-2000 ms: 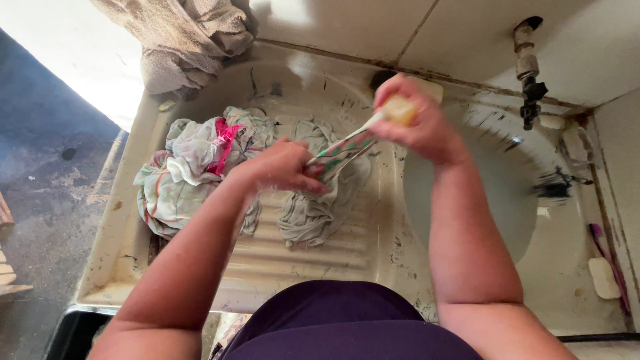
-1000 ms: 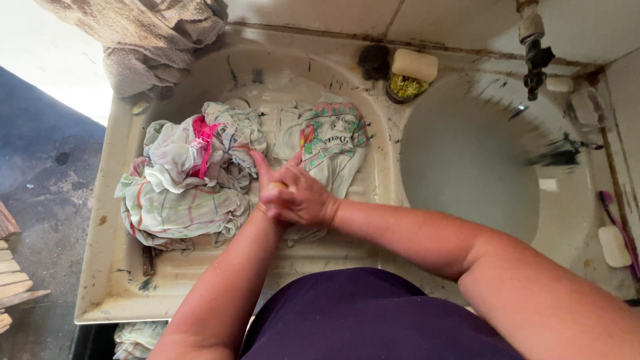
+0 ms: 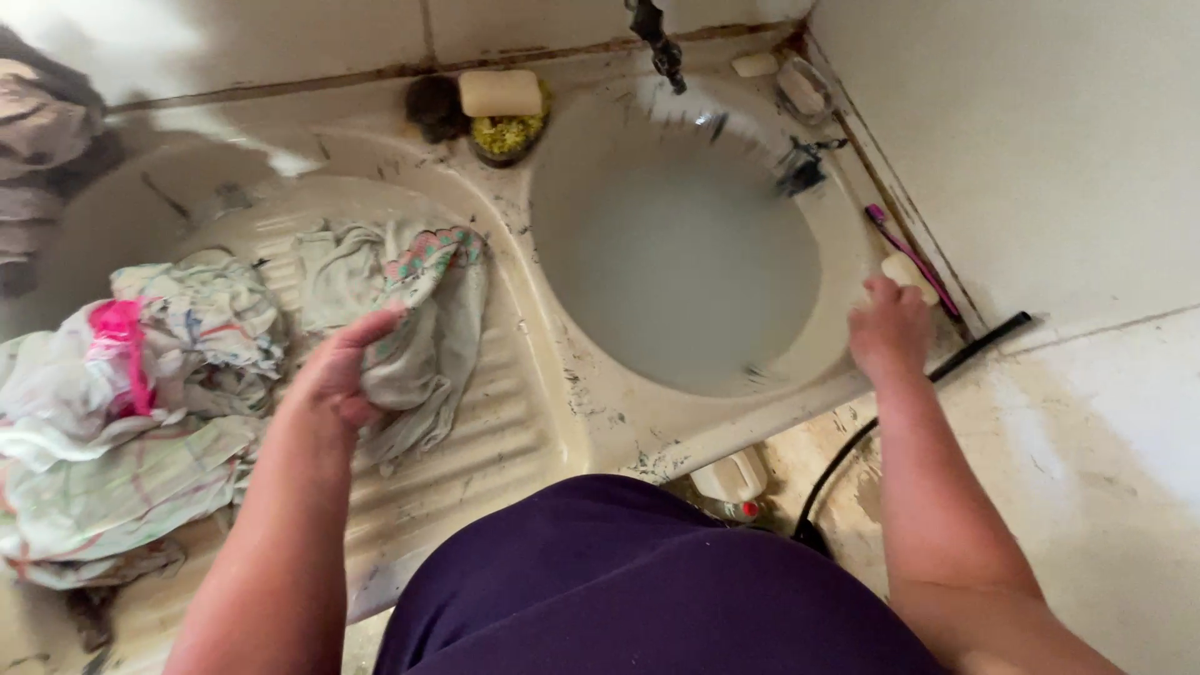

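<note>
My left hand [image 3: 352, 370] is at the left edge of a wet pale cloth [image 3: 427, 319] with a pink and green scalloped border, and its fingers close on the fabric. That cloth lies on the ribbed washboard basin [image 3: 506, 412]. Beyond my left forearm is a heap of wet cloths [image 3: 141, 403], one with a bright pink part. My right hand [image 3: 889, 323] is at the right rim of the round basin of cloudy water [image 3: 694, 262], just below a white soap bar [image 3: 909, 277]; whether its fingers touch the bar is unclear.
A soap bar [image 3: 502, 94] rests on a yellow-green scrubber [image 3: 509, 136] beside a dark scouring pad [image 3: 437, 108]. A tap [image 3: 661, 52] hangs over the water. A pink toothbrush [image 3: 914, 258], a black hose [image 3: 867, 427] and a plastic jug [image 3: 731, 476] are at the right.
My hands were together over the washboard a second ago; my right hand has moved to the basin's right rim. The bordered cloth, spread out before, is now bunched. The view has shifted right.
</note>
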